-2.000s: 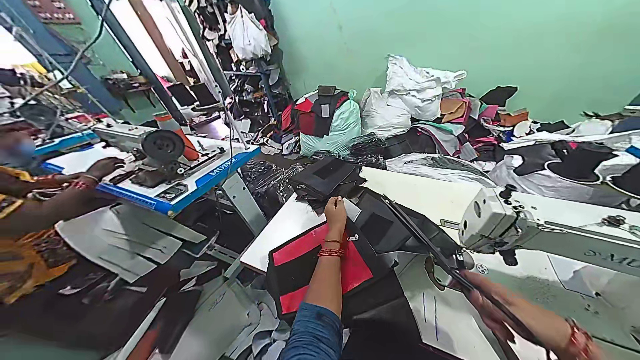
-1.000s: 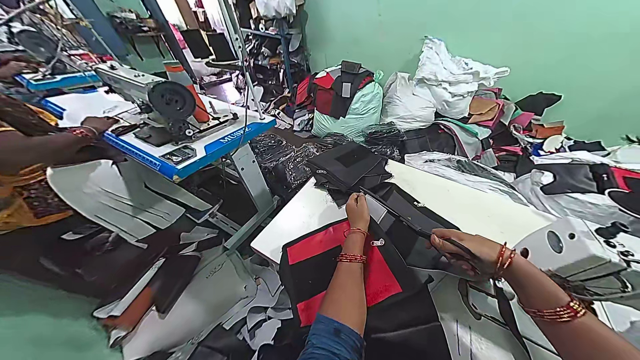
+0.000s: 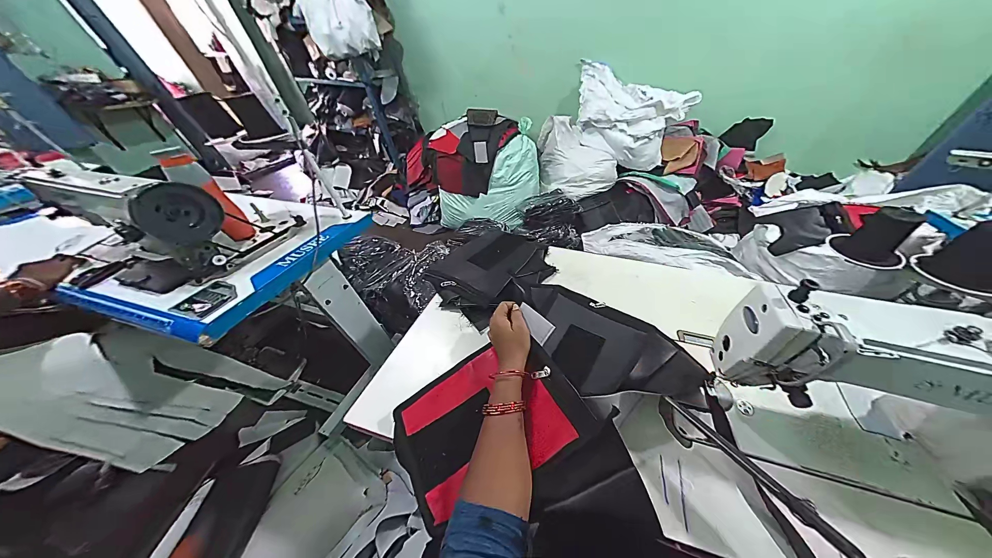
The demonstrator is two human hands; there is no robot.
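My left hand [image 3: 510, 335] is closed at the upper corner of a red and black fabric panel [image 3: 449, 399], pinching what looks like black fabric there. A pale grey patch [image 3: 538, 325] lies against its fingers. Beyond the fingertips is a stack of black fabric pieces [image 3: 496, 263]. To the right, a black fabric piece with a darker rectangle [image 3: 580, 349] reaches toward the needle area of a white industrial sewing machine [image 3: 775, 333]. A long black strap [image 3: 759, 469] runs down to the lower right. My right hand is out of view.
Another sewing machine [image 3: 174, 213] stands on a blue-edged table [image 3: 310, 256] at left, with a person's hand [image 3: 35, 283] beside it. A white board [image 3: 411, 372] lies under the work. Filled bags [image 3: 496, 190] and fabric scraps are heaped along the green wall; more scraps lie below left.
My right hand, on a black strap at the right a second ago, has gone out of view. My left hand remains at the panel's upper corner. The view has shifted.
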